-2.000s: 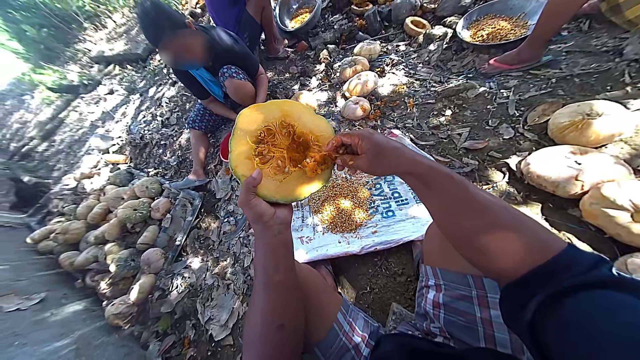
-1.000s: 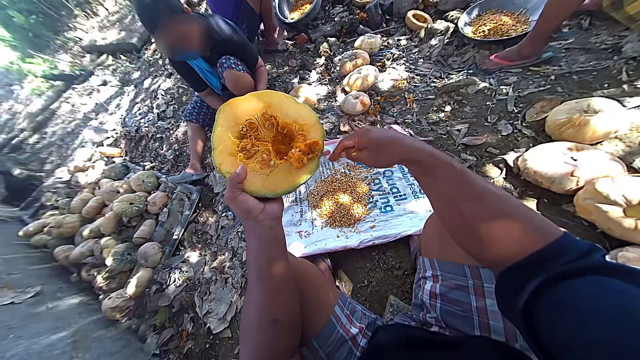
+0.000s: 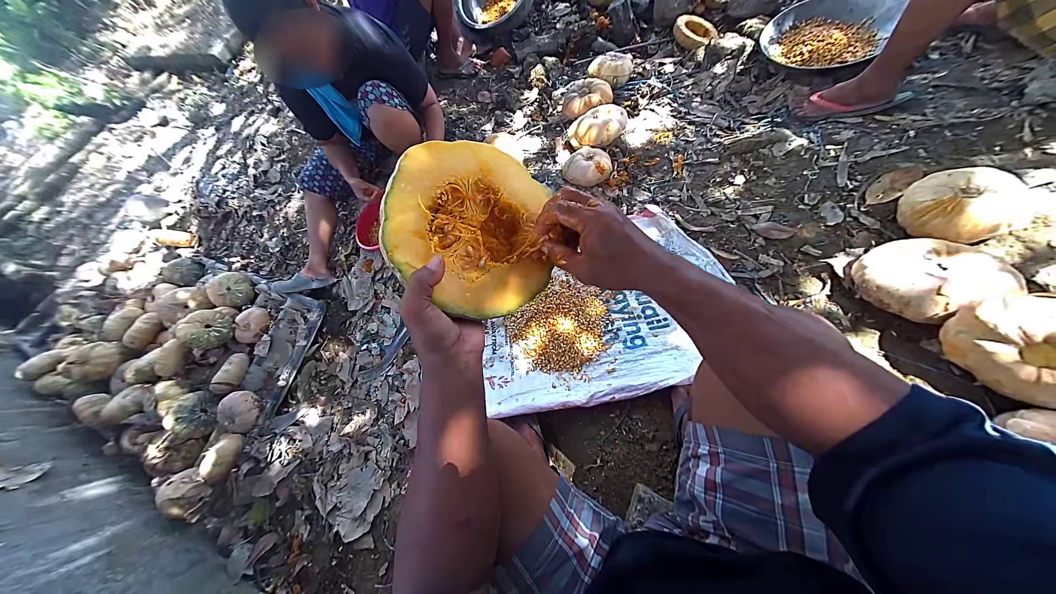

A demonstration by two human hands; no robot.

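Observation:
My left hand (image 3: 441, 318) holds a halved pumpkin (image 3: 404, 206) from below, thumb on the cut rim, with the yellow flesh and stringy orange middle facing me. At the right side of the hollow, the fingers of my right hand (image 3: 590, 239) pinch some of the orange pulp strands. Below and behind the pumpkin half, a pile of pumpkin seeds (image 3: 565, 330) lies on a white printed sack (image 3: 528, 388) spread on the ground. Seeds and fibre also show inside the hollow. My right fingertips are partly hidden by the hand itself.
A heap of pumpkins (image 3: 206, 328) lies at left, larger pumpkins (image 3: 936, 279) at right, and a row of small ones (image 3: 598, 126) beyond the sack. A person (image 3: 363, 91) crouches ahead by a red bowl (image 3: 369, 223). A metal basin (image 3: 780, 33) of seeds stands near another person's foot (image 3: 858, 91).
A second ago my right hand was apart from the pumpkin's hollow; now its fingers are in the pulp. The pumpkin half remains in my left hand.

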